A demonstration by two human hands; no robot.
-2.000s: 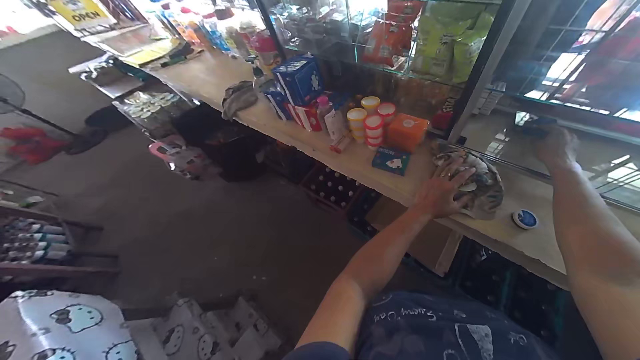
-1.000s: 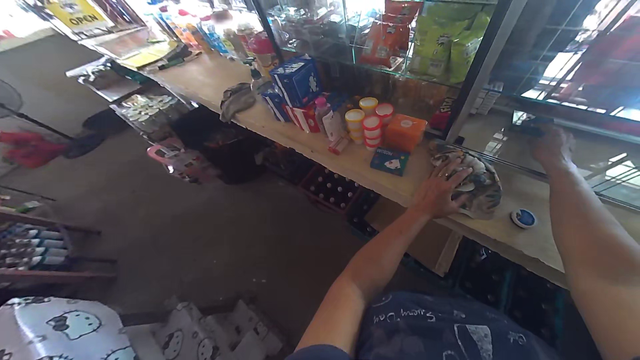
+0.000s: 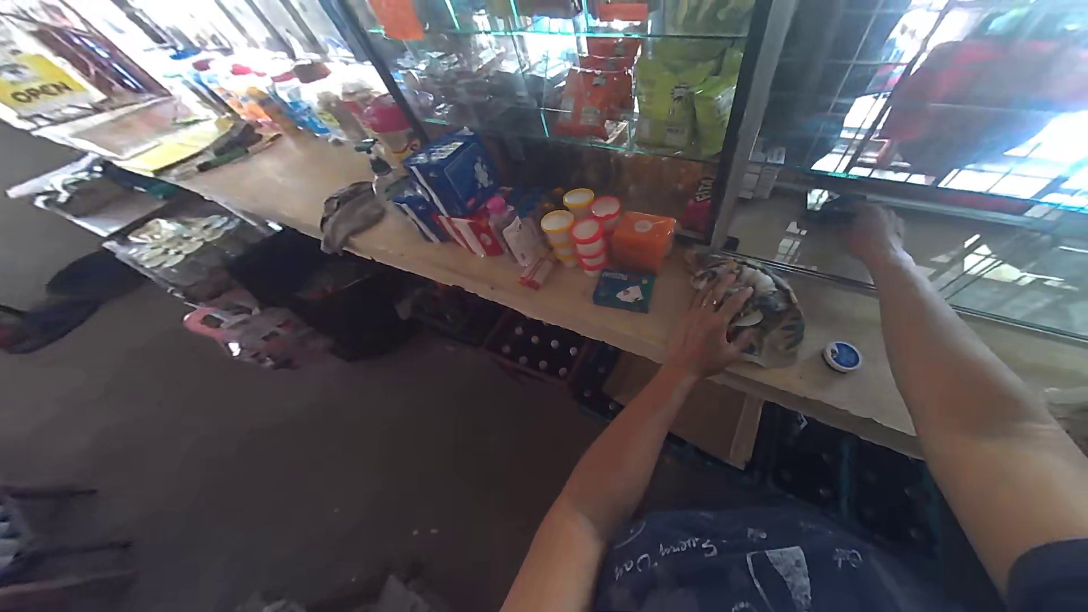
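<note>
My left hand (image 3: 712, 327) rests with spread fingers on a crumpled patterned cloth (image 3: 778, 319) at the counter's edge. Inside the glass display case, my right hand (image 3: 875, 231) reaches over the bottom surface, its fingers at a dark cloth-like item (image 3: 837, 208); the grip itself is hard to make out. A small round blue-and-white tin (image 3: 842, 357) lies on the counter between my arms. Left of the patterned cloth are a flat teal box (image 3: 624, 291), an orange box (image 3: 643, 241) and stacked round tubs with red and yellow lids (image 3: 588, 242).
The wooden counter (image 3: 459, 270) also holds a blue box (image 3: 455, 172), a pink-capped bottle (image 3: 517, 234) and a grey cloth (image 3: 350, 214). Snack packets (image 3: 671, 98) stand on glass shelves behind. Below are a bottle crate (image 3: 540, 347) and a cardboard box (image 3: 693, 408).
</note>
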